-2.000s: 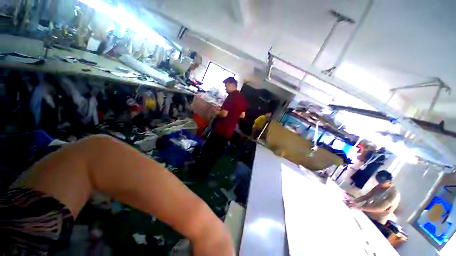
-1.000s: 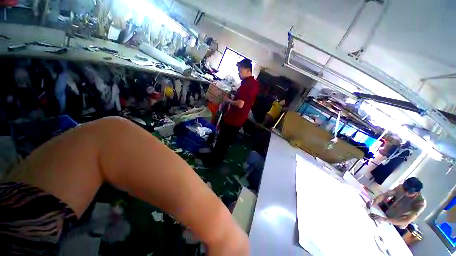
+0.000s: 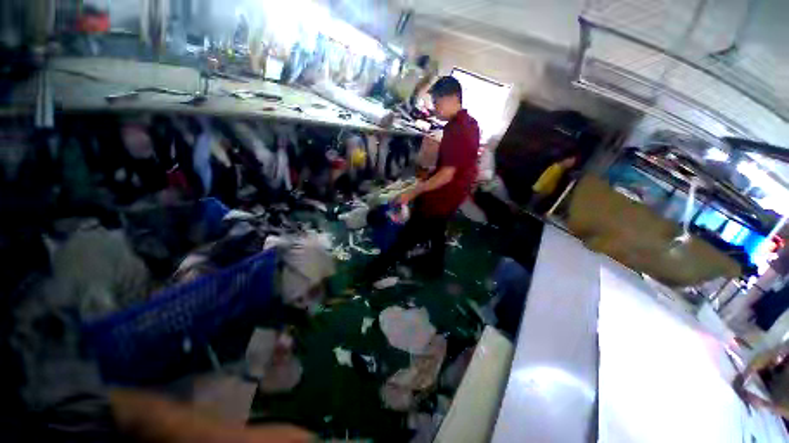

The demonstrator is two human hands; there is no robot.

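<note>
Neither of my hands is in view. A blurred piece of my bare arm (image 3: 199,420) crosses the bottom left edge, and its hand is cut off. A long white-grey cutting table (image 3: 549,346) runs away from me at the right. A large white sheet (image 3: 666,363) lies on it, very bright in the glare. A blue plastic crate (image 3: 186,316) heaped with pale and dark cloth stands on the floor at the left.
Pale scraps (image 3: 407,329) litter the green floor. A person in a dark red shirt (image 3: 458,160) stands ahead. A long bench (image 3: 303,104) with cloth below runs along the left. A brown roll (image 3: 644,234) lies at the table's far end. Another person's arm shows at the right edge.
The view has swung left and down, showing more of the crate and floor. My arm has dropped mostly out of view. The red-shirted person no longer visibly holds the box and now reaches lower.
</note>
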